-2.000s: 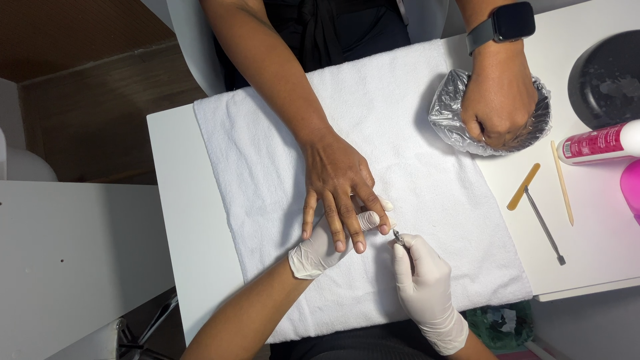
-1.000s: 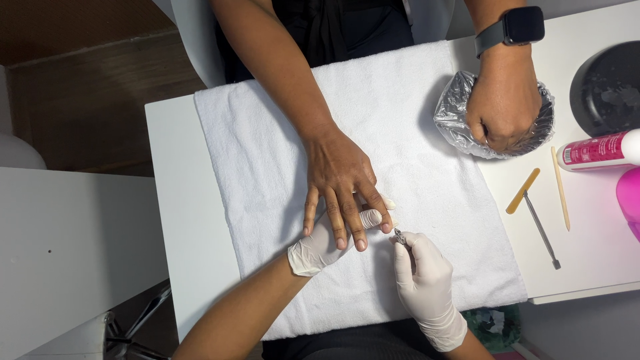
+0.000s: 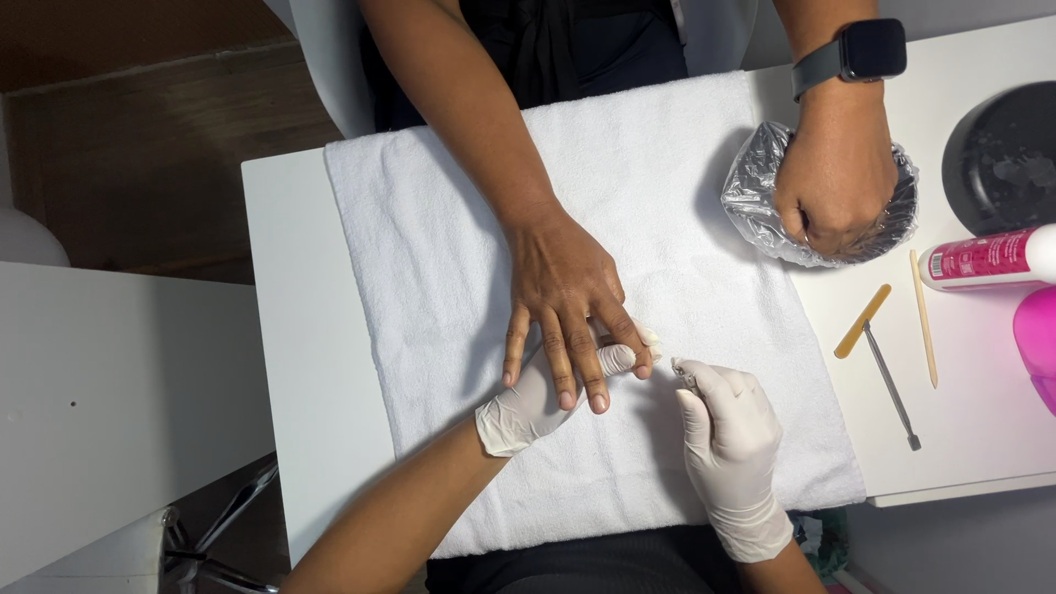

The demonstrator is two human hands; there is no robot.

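Observation:
My left hand (image 3: 551,389), in a white glove, lies partly under the other person's spread hand (image 3: 565,276) and grips its index finger, with my thumb on top. Just right of that fingertip, my gloved right hand (image 3: 730,421) holds a small metal tool (image 3: 686,378), probably a cuticle nipper, mostly hidden by my fingers. A white towel (image 3: 445,272) lies beneath the hands. The person's other hand (image 3: 837,190), with a smartwatch (image 3: 873,51) on the wrist, rests in a plastic-lined bowl (image 3: 747,186).
On the white table (image 3: 973,437) at right lie a small nail file (image 3: 863,321), a metal cuticle pusher (image 3: 891,386) and a wooden stick (image 3: 925,322). Beyond them are a pink-and-white bottle (image 3: 986,258), a black round object (image 3: 1011,165) and a bright pink object (image 3: 1041,338).
My right hand with the metal tool has drawn slightly away from the person's index fingertip. My left hand keeps its hold on that finger.

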